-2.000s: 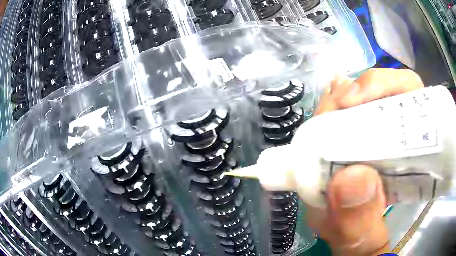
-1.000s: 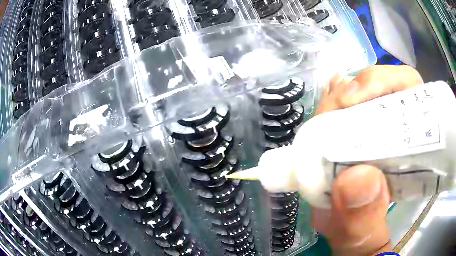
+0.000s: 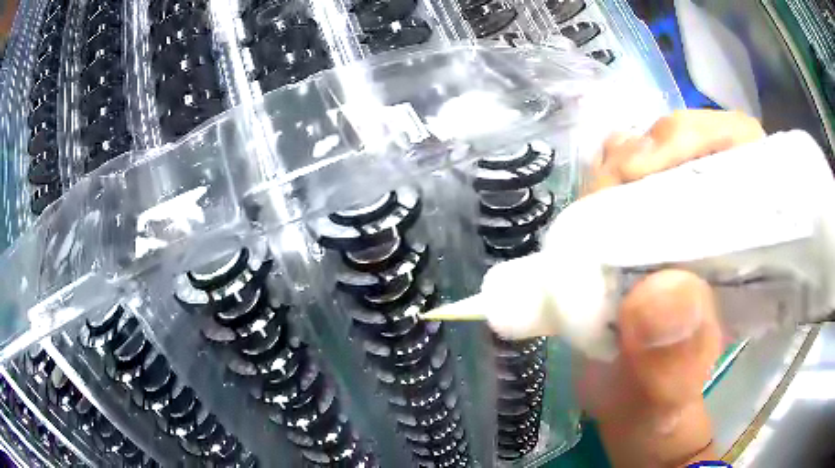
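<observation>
My right hand comes in from the right and grips a white squeeze bottle, thumb below and fingers behind it. The bottle lies tilted, its thin pale nozzle pointing left. The nozzle tip is at a part in the row of round black parts near the middle of the clear blister tray. Whether the tip touches the part cannot be told. More rows of black parts stand on both sides. My left hand is not in view.
A second clear tray with rows of black parts lies beyond the near tray's raised edge. A blue item and a pale item are at the upper right. A curved table edge runs down the right side.
The bottle has tipped slightly, its rear end higher, and the printed label is less readable. The nozzle tip stays at nearly the same place in the row. The near tray has shifted slightly in view.
</observation>
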